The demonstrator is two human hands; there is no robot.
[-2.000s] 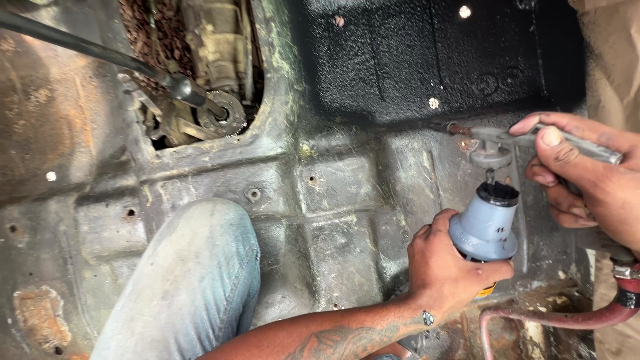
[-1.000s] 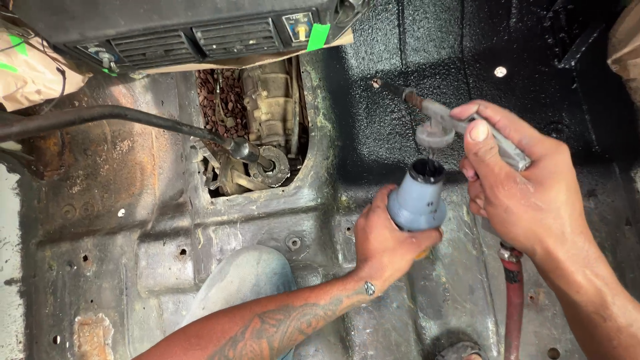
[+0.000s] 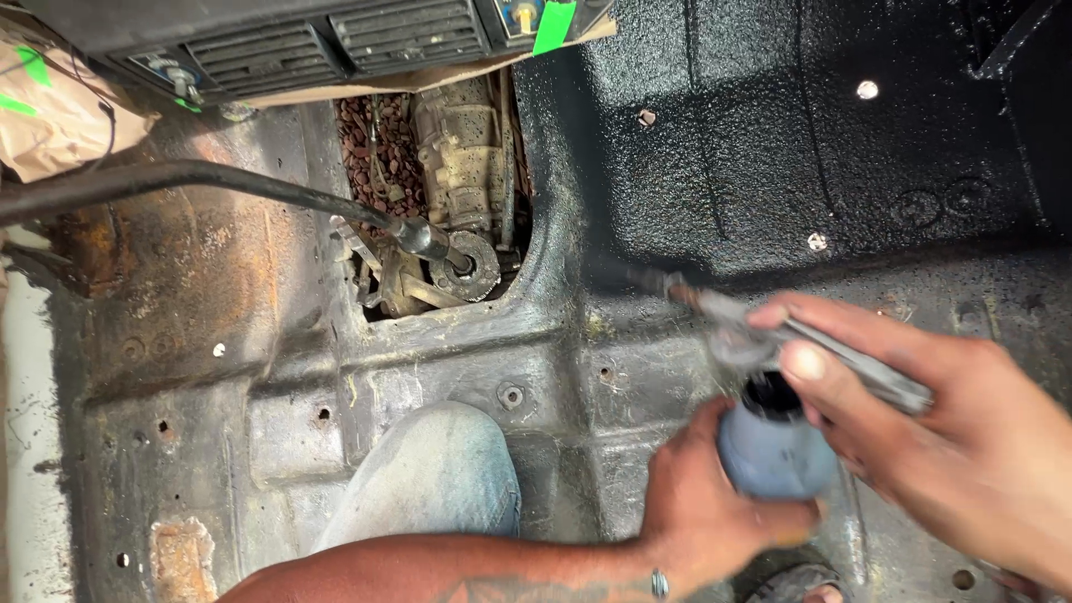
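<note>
My left hand grips a blue-grey plastic bottle with a dark, open mouth. In my right hand is a grey metal spray gun, blurred by motion, its nozzle pointing to the upper left. The gun's round fitting is just above the bottle's mouth; whether they touch I cannot tell. Beyond the nozzle lies a vehicle's metal floor pan, with a wet-looking, textured black coating at the upper right. Nearer me the floor is bare, scuffed grey metal.
Left of centre, a floor opening shows a transmission housing and reddish stones. A bent black lever crosses to it. A black vented dash panel with green tape overhangs the top. My jeans-clad knee is at lower centre.
From one second ago, both hands have moved down and right relative to the floor opening, still holding bottle and gun. The dash panel, out of view two seconds ago, is in view. The view has shifted.
</note>
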